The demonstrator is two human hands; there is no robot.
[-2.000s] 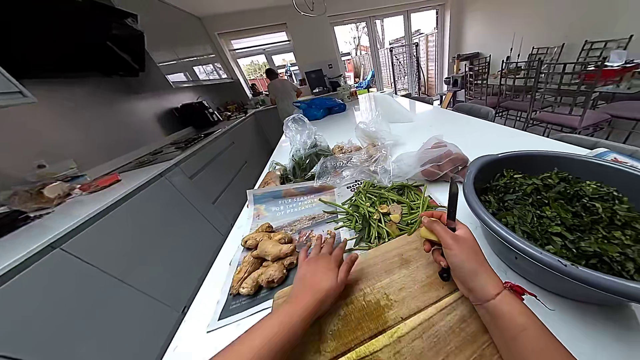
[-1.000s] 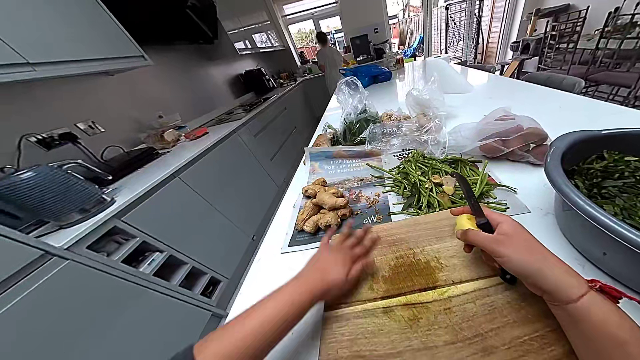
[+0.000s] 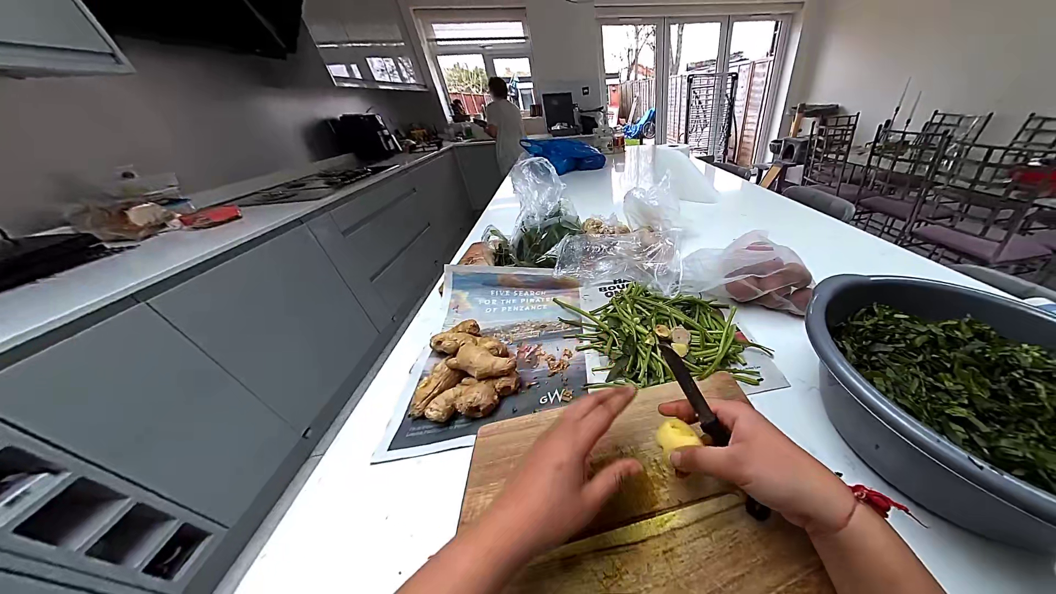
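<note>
My right hand (image 3: 755, 462) grips a black-handled kitchen knife (image 3: 689, 388), its blade pointing up and away, together with a pale yellow peeled piece, probably ginger (image 3: 676, 439). Beside it, over the wooden cutting board (image 3: 709, 544), my left hand (image 3: 569, 470) has its fingers apart and holds nothing. Yellow-green stains mark the board. Unpeeled ginger roots (image 3: 474, 371) lie in a pile on a newspaper (image 3: 528, 289) beyond my left hand. Green stalks (image 3: 652, 330) are heaped past the board, with small cut slices on top.
A grey basin (image 3: 874, 429) of chopped green leaves stands at the right. Behind the stalks are clear plastic bags (image 3: 627, 256) and a bag of reddish produce (image 3: 759, 272). A blue bag (image 3: 565, 154) lies farther along the white counter. A person (image 3: 503, 124) stands in the background.
My left hand has lifted, its thumb now apart from the fingers. My right hand still holds the knife and yellow piece. The view has swung left and partly back.
</note>
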